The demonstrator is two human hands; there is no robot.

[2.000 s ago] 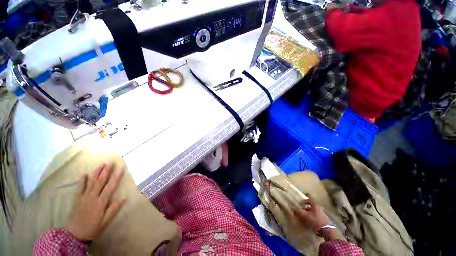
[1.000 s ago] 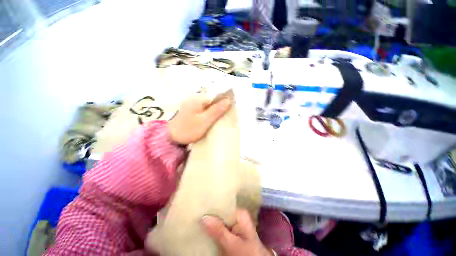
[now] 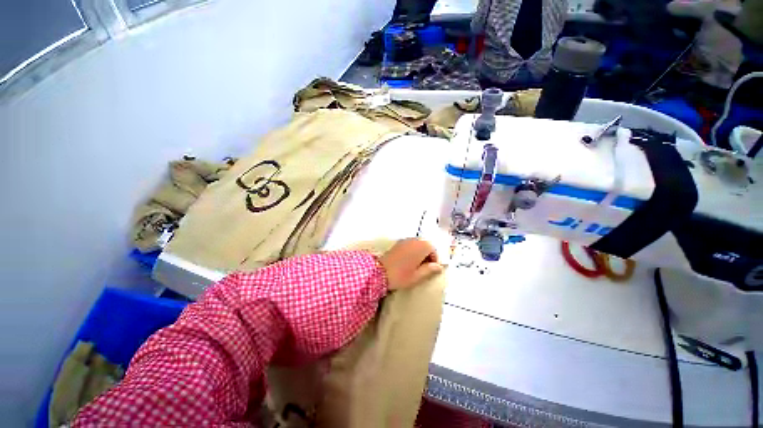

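A khaki panel (image 3: 401,351) runs from near the needle area down over the table's front edge. Part of a dark motif shows at its bottom. My left hand (image 3: 410,263) lies on the panel's upper end, fingers bent, just left of the presser foot (image 3: 462,226). My right hand is not in view. The white sewing machine (image 3: 544,188) stands right of the panel. The finished pile (image 3: 243,209) lies flat at the left, with a dark looped motif on top.
Scissors (image 3: 598,261) lie behind the needle area and thread snips (image 3: 709,353) at the right. A black strap (image 3: 667,334) crosses the table's front edge. Khaki bundles (image 3: 360,104) lie at the back. A blue bin (image 3: 109,322) stands lower left. A dark bottle (image 3: 569,79) stands behind the machine.
The view first swung left to the pile, then shifted slightly. My left hand has moved the panel's upper end close to the presser foot. My right hand has gone out of view.
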